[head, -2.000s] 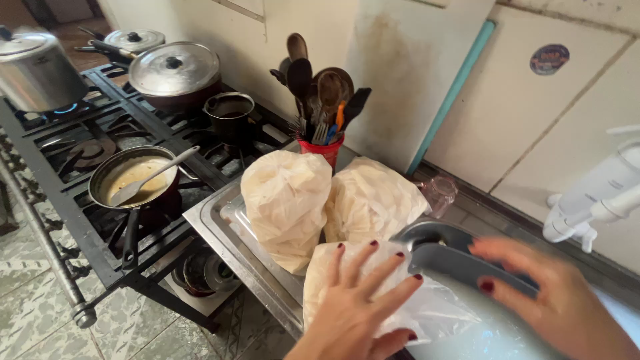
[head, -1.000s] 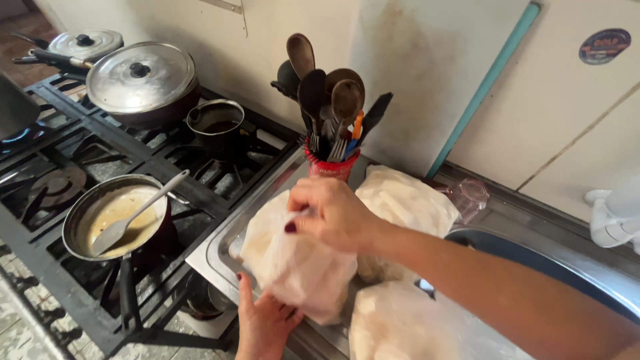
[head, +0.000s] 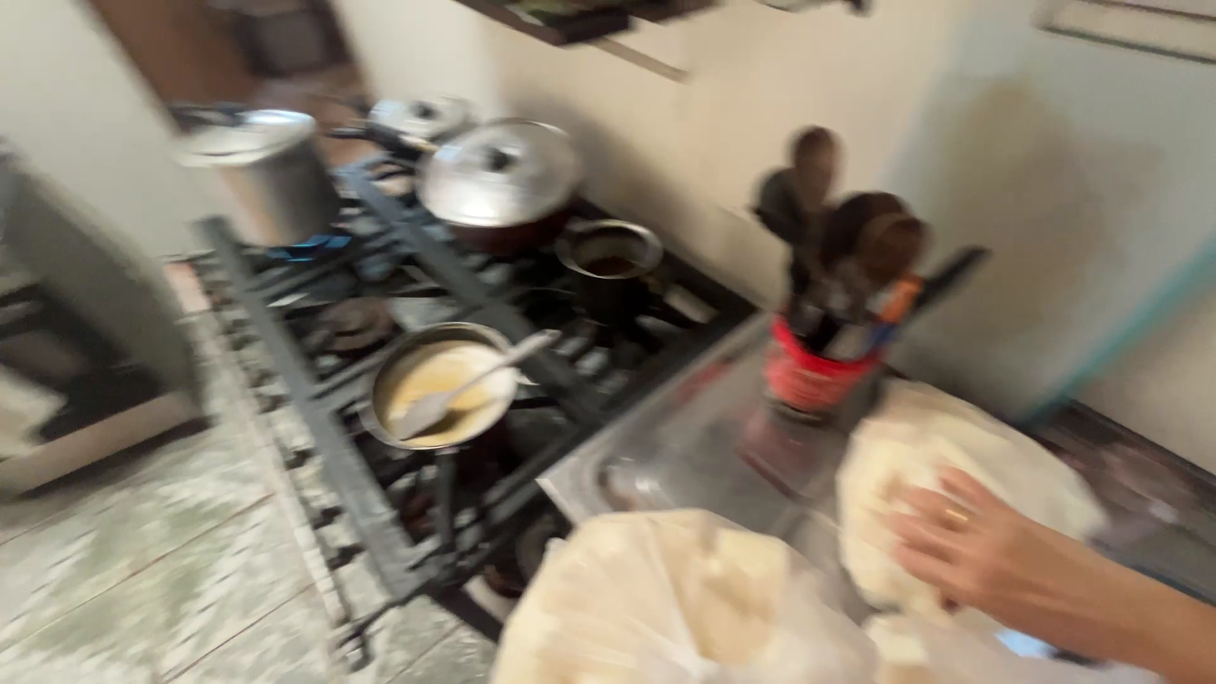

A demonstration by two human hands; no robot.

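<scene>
A filled translucent plastic bag with pale contents is large at the bottom centre, near the camera. My right hand reaches in from the right edge, a ring on one finger, its fingers bent against a second filled bag. Blur hides whether they grip the plastic. Part of another pale bag shows below that hand. My left hand is out of sight. Behind the bags, a red container of spoons and other utensils stands on the metal drainboard.
On the stove to the left sit a pan of creamy yellowish liquid with a spatula in it, a lidded pan, a small pot and a tall pot over a blue flame.
The view has swung left. My right hand has left the front bag's top and is now at the bag behind it. My left hand has gone out of view. The front bag is farther from the utensil container.
</scene>
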